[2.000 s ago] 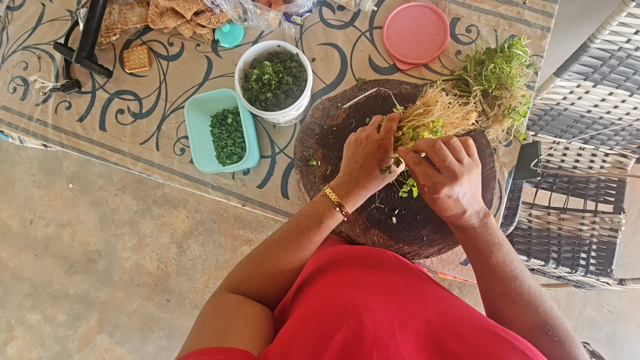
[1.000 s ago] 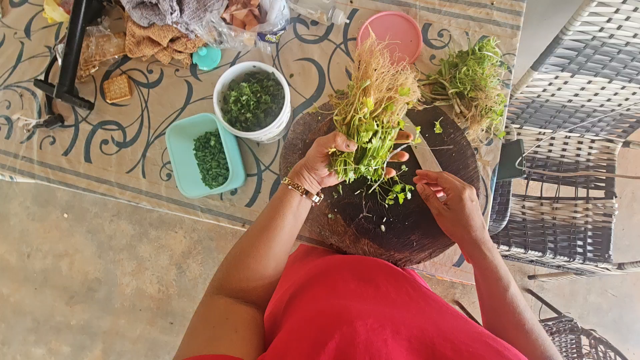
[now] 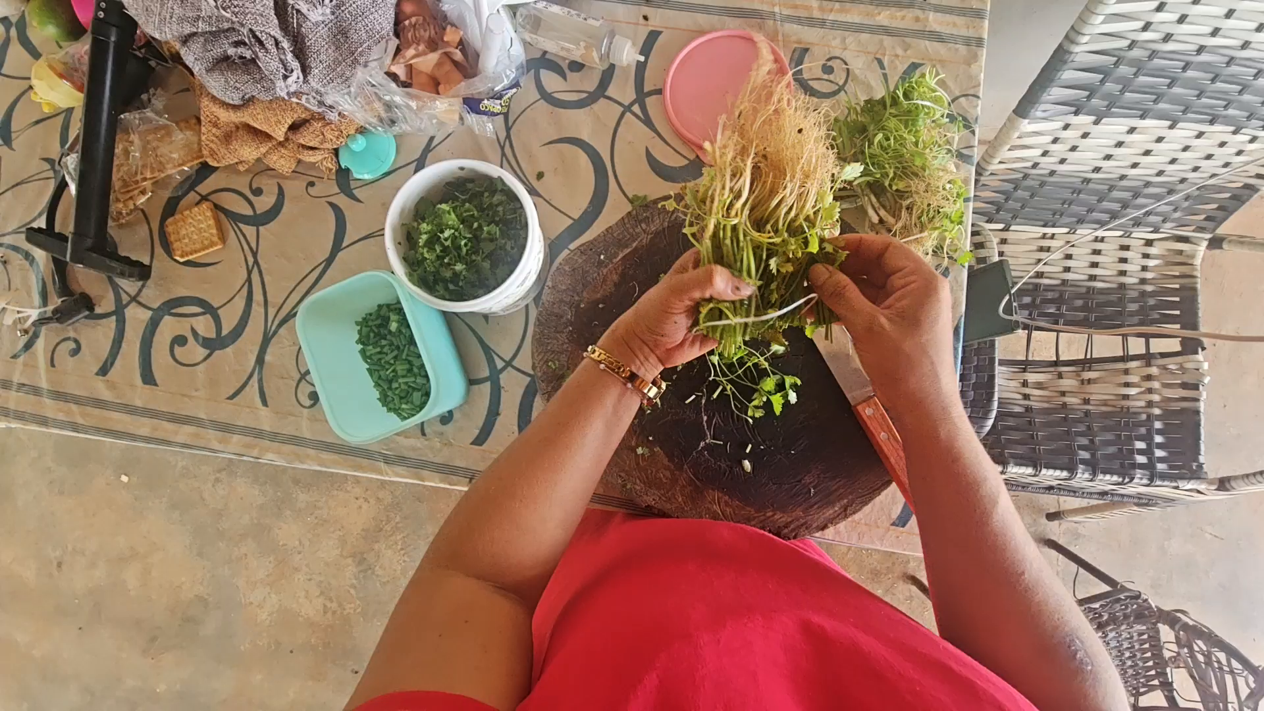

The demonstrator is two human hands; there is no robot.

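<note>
My left hand grips a bundle of rooted herb stems, roots pointing away from me, over a round dark wooden chopping block. A thin white tie runs across the stems. At the bundle's right side, my right hand pinches its stems or the tie; which one is not clear. A knife with a wooden handle lies on the block, partly under my right hand and forearm. Loose leaves hang or lie below the bundle. Another rooted herb bunch rests beyond my right hand.
Left of the block stand a white tub of chopped leaves and a turquoise container with chopped greens. A pink lid lies behind the bundle. Farther left are a black stand, cloths and a cracker. Woven chairs stand right.
Two seconds ago both hands were low on the block with the bundle lying to the right; it is now raised with roots away from me. My right hand has moved up to the bundle since one second ago.
</note>
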